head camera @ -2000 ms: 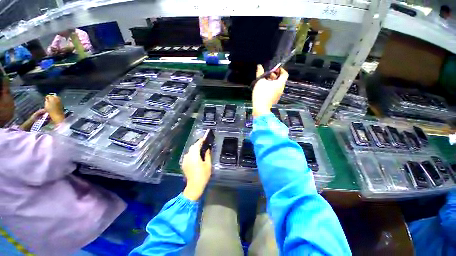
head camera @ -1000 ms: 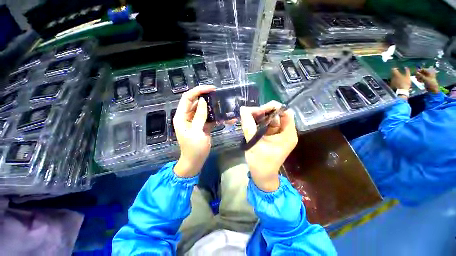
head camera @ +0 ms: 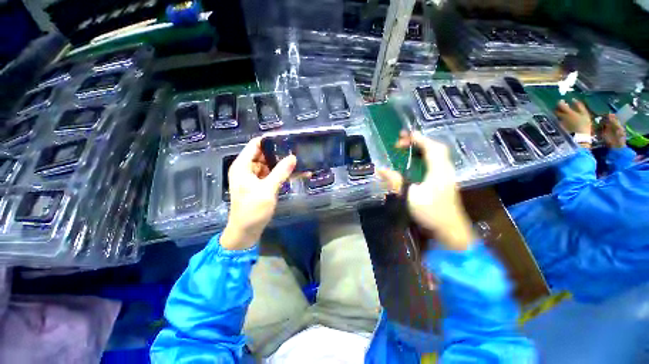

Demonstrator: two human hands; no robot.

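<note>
My left hand (head camera: pixel 255 186) holds a black phone housing (head camera: pixel 307 151) by its left end, lying sideways above the tray. Its glossy window faces up. My right hand (head camera: pixel 430 186) is to the right of the housing, apart from it, and blurred. A thin dark tool, likely the tweezers (head camera: pixel 408 160), shows at its fingers; its outline is smeared. The clear blister tray (head camera: pixel 165 207) under my left hand has black phone housings in its pockets; the front left pocket holds none.
Tall stacked filled trays (head camera: pixel 107 206) stand at left. A neighbouring tray (head camera: pixel 473 165), partly filled, lies at right. An open brown carton (head camera: pixel 491 242) is below the bench. A metal post (head camera: pixel 391 50) rises behind. Another person's hands (head camera: pixel 575 119) are at far right.
My right hand has moved away from the housing to the right. The housing stays in my left hand, which has shifted slightly left and down. The view has shifted slightly.
</note>
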